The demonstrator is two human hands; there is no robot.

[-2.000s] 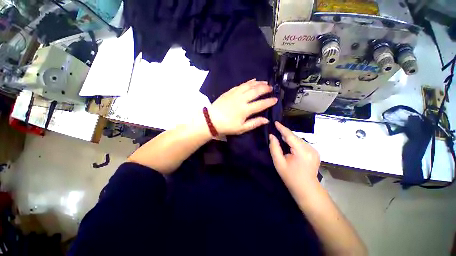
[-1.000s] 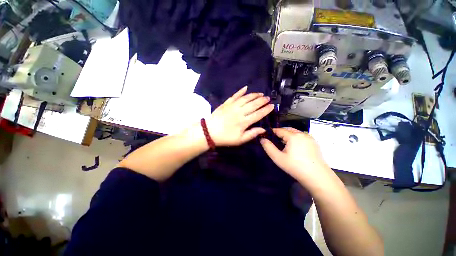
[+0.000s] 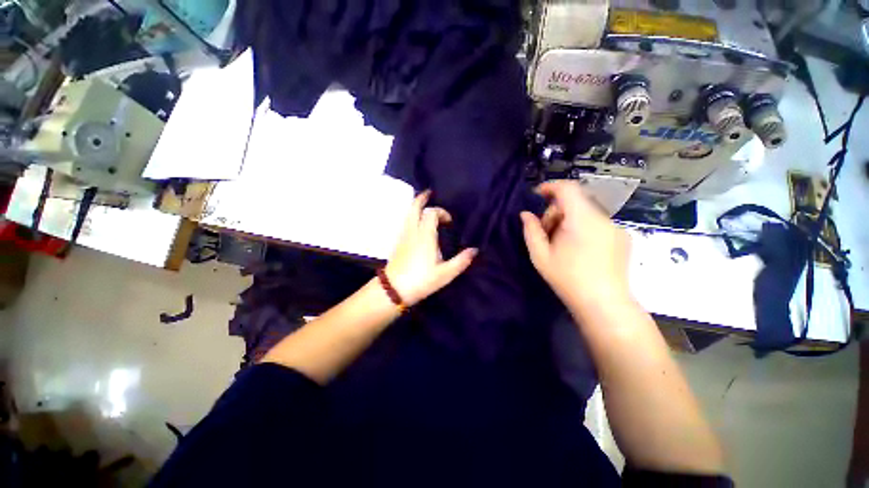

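The dark navy-purple garment piece (image 3: 467,162) lies left of the overlock machine (image 3: 657,105) and hangs over the table's front edge toward my lap. My left hand (image 3: 424,253), with a red bracelet at the wrist, is at the cloth's left side, thumb and fingers curved around a fold. My right hand (image 3: 572,233) is at the cloth's right border just in front of the needle area (image 3: 562,138), thumb and index finger close on the edge. The fingertips' exact grip is partly hidden in the dark cloth.
A dark ruffled bundle (image 3: 333,48) lies behind. White sheets (image 3: 324,181) are left of the cloth. A second sewing machine (image 3: 100,138) stands far left. A dark strip with cords (image 3: 781,276) lies right. The table's front edge crosses below my hands; scraps lie on the floor.
My left hand has moved left and down, away from the needle area, and its fingers have curled. My right hand has moved up and right. More cloth now hangs below the table at left.
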